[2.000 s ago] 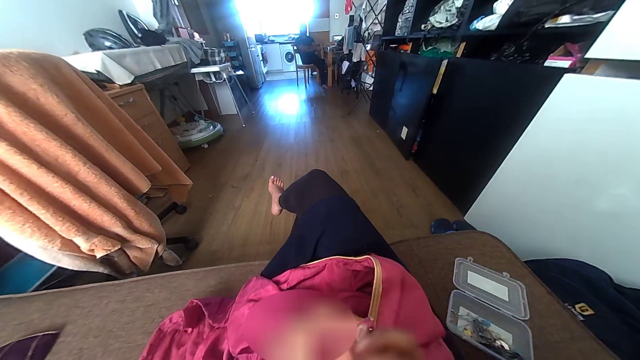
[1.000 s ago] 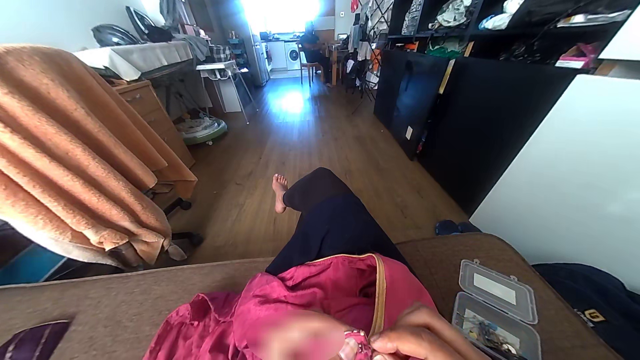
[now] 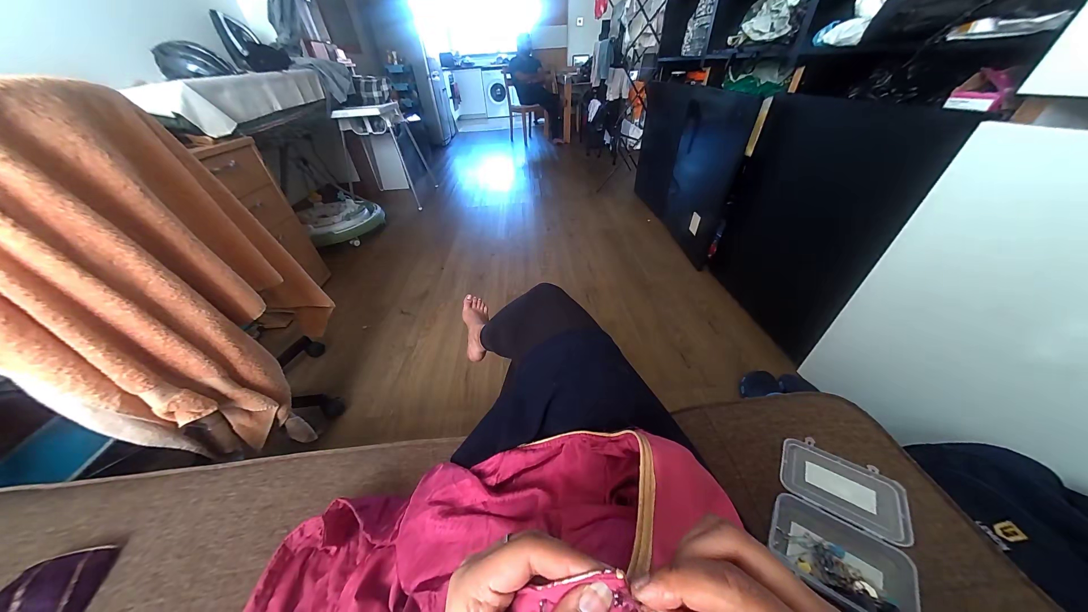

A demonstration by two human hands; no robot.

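Note:
A pink garment (image 3: 544,493) with gold trim lies bunched across my lap. My left hand (image 3: 531,574) pinches a gold-edged, decorated part of it near the bottom edge of the view. Close against it, the fingertips of my right hand (image 3: 722,574) are closed on the same edge. Whether a needle or thread is between the fingers cannot be told. To the right of my right hand, an open clear plastic box (image 3: 903,569) holds small metal items, its lid (image 3: 892,510) folded back on the brown sofa seat.
An orange towel (image 3: 127,238) drapes over a wheeled chair at left. A dark cloth item (image 3: 1003,501) with a yellow emblem lies at right. Dark panels (image 3: 833,204) lean against shelves. A person (image 3: 529,76) sits on a chair far off. Dark slippers (image 3: 769,384) are beside the sofa.
My left hand, blurred before, now shows clearly with its fingers and thumb on the decorated edge. My right hand stays close to it on the garment.

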